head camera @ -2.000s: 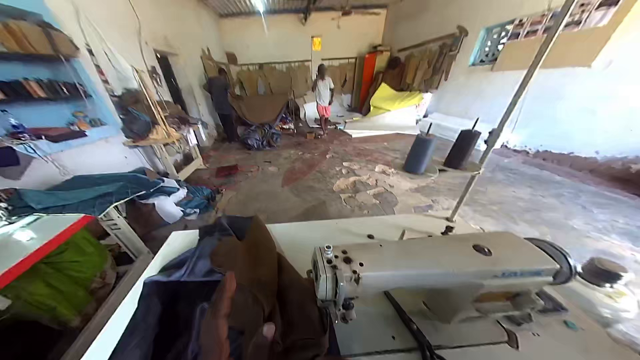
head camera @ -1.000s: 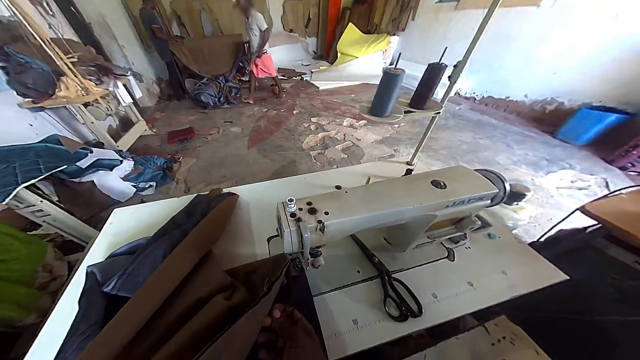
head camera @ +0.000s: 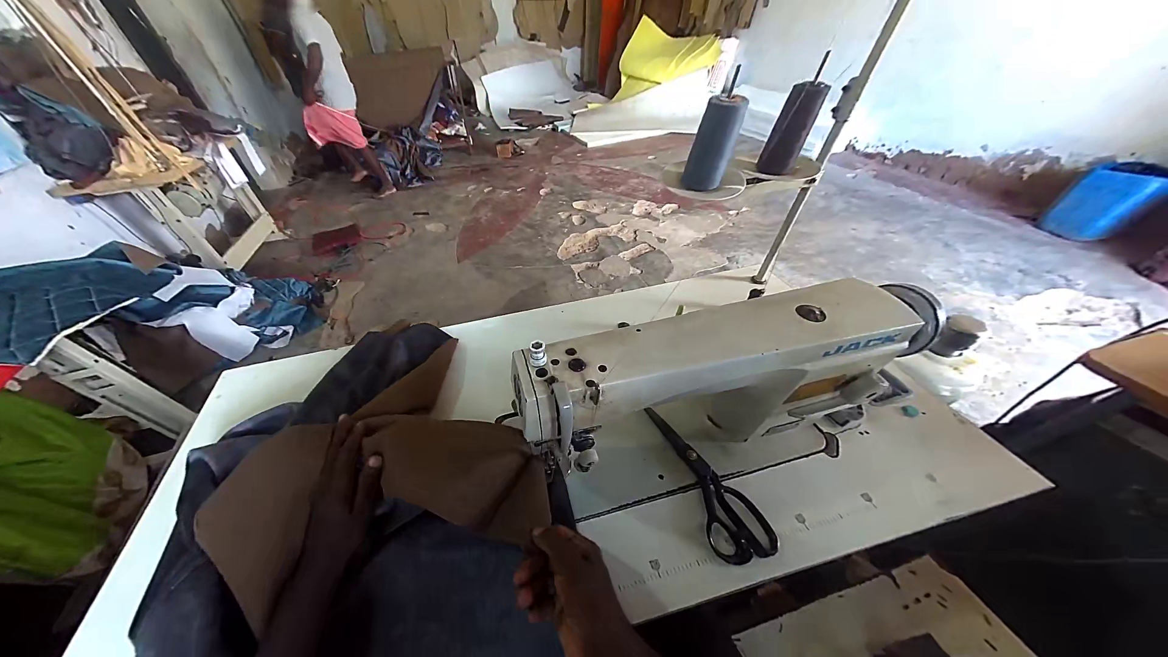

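Observation:
A white Jack industrial sewing machine [head camera: 721, 356] stands on a pale table [head camera: 639, 593]. Brown fabric [head camera: 465, 465] runs up to its needle area, over dark blue-grey cloth [head camera: 438, 584] spread across the table's left part. My left hand [head camera: 351, 484] lies on the brown fabric left of the machine head, fingers pointing away from me. My right hand [head camera: 566, 575] pinches the near edge of the brown fabric just below the needle area. Black-handled scissors [head camera: 721, 502] lie on the table under the machine arm, to the right of my right hand.
Two dark thread cones [head camera: 716, 141] stand on a stand behind the machine, beside its metal pole [head camera: 830, 137]. Another table with cloth [head camera: 82, 301] is at the left, green fabric [head camera: 55, 465] below it. A person [head camera: 333, 91] stands at the back left. A blue bin [head camera: 1104, 201] sits at the right wall.
My left hand, not visible one second ago, now lies on the brown fabric. That fabric has been moved and folded differently. The person at the back has moved left.

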